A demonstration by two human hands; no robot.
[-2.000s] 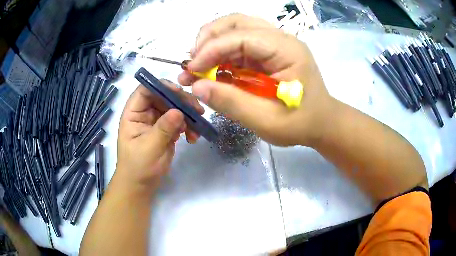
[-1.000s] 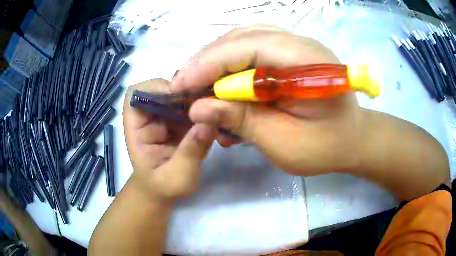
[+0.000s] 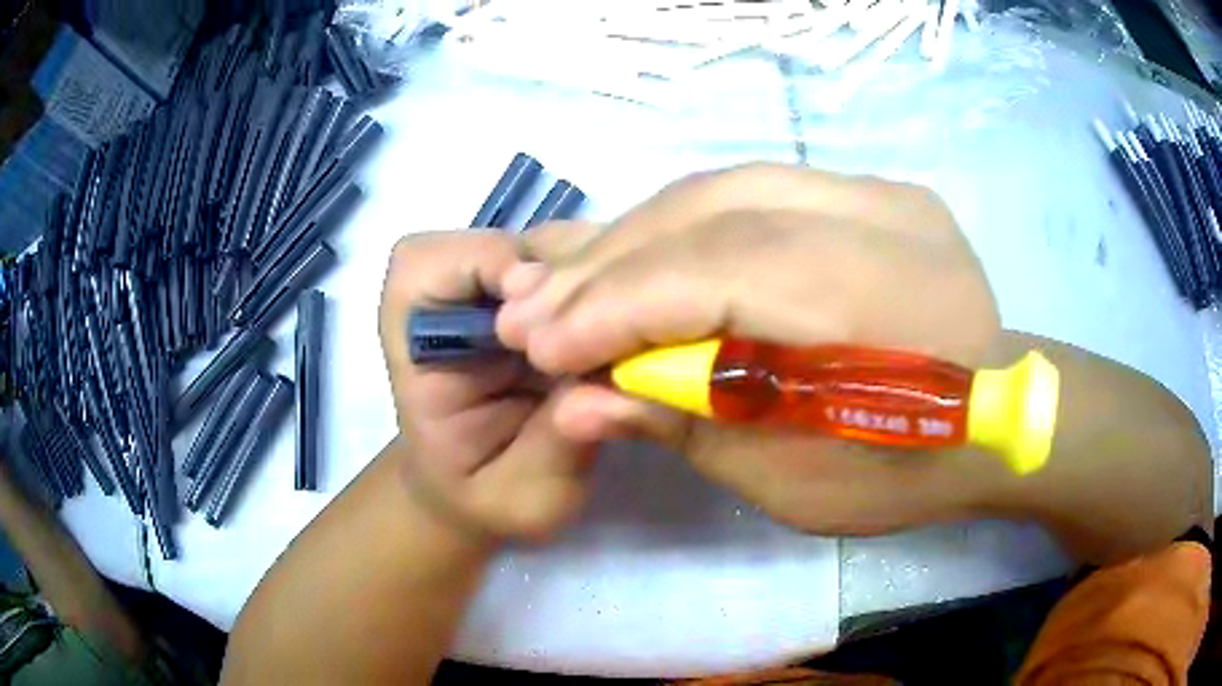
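Note:
My left hand [image 3: 483, 402] is closed around a black tube [image 3: 453, 334], whose end shows at the left of the fingers. My right hand [image 3: 804, 282] holds a screwdriver [image 3: 838, 393] with a translucent red handle, yellow collar and yellow end cap. The handle points right, and the shaft is hidden by the fingers. The right fingertips touch the tube end beside the left fingers. Both hands are close together over the middle of the table. Two more black tubes [image 3: 509, 192] show just behind the hands.
A heap of black tubes [image 3: 148, 255] covers the left of the table [image 3: 643, 590]. White strips [image 3: 670, 40] lie at the back. Black pieces with white ends [image 3: 1166, 201] lie at the right edge. Another person's arm [image 3: 60, 563] shows at the lower left. Boxes [image 3: 87, 94] stand at the back left.
The screwdriver and right hand have swung round and moved right, and the handle now lies nearly level. The hands have come together on the tube. Two tubes behind the hands have come into view.

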